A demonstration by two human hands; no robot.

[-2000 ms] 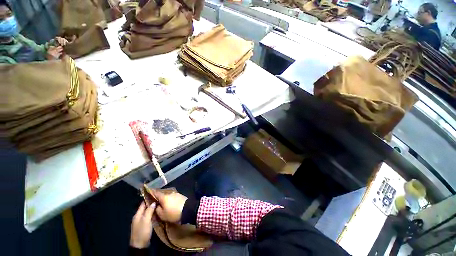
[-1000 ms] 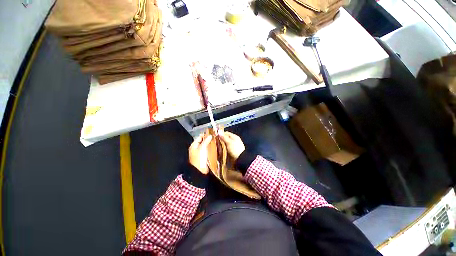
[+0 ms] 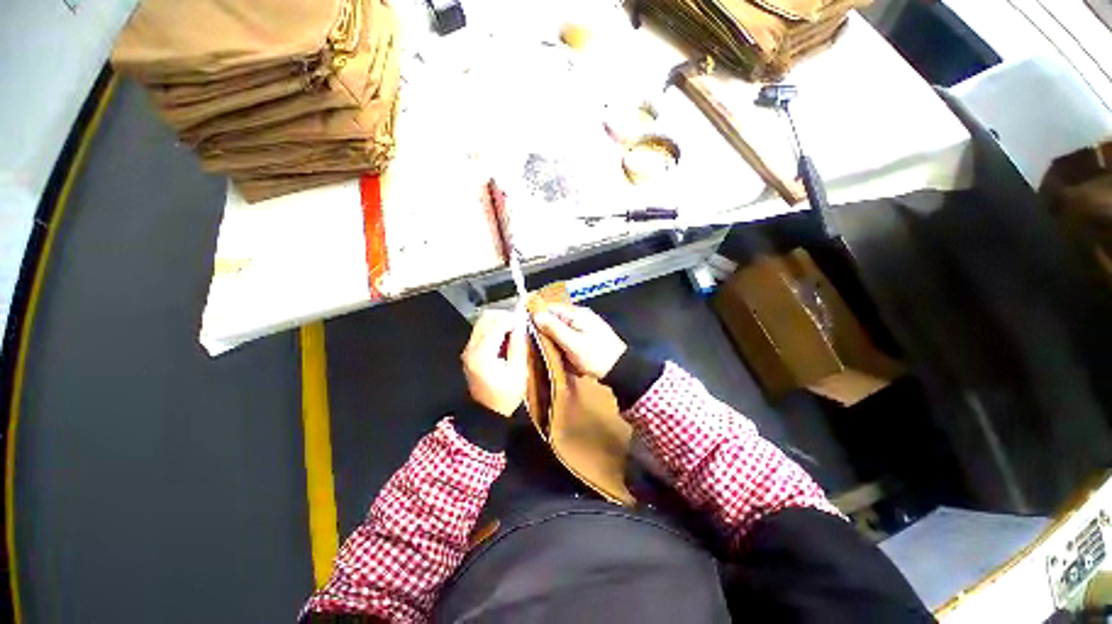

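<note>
A folded brown bag piece hangs over my lap, its upper end at the tip of the narrow metal bar that juts from the table edge. My left hand pinches the piece's left edge. My right hand grips its top end just right of the bar. My fingertips are close together at the bar's tip. Whether a small fitting is between them cannot be seen. The bar's rear part on the table is red.
On the white table lie a tall brown stack, a red strip, small dark parts, a gold-rimmed dish, a black-handled tool, a wooden-handled hammer and a black-handled hammer. A cardboard box stands below.
The view has swung left and down since the first frame. Since the second, the bag piece is spread wider to the right, and my right hand has shifted slightly right and up.
</note>
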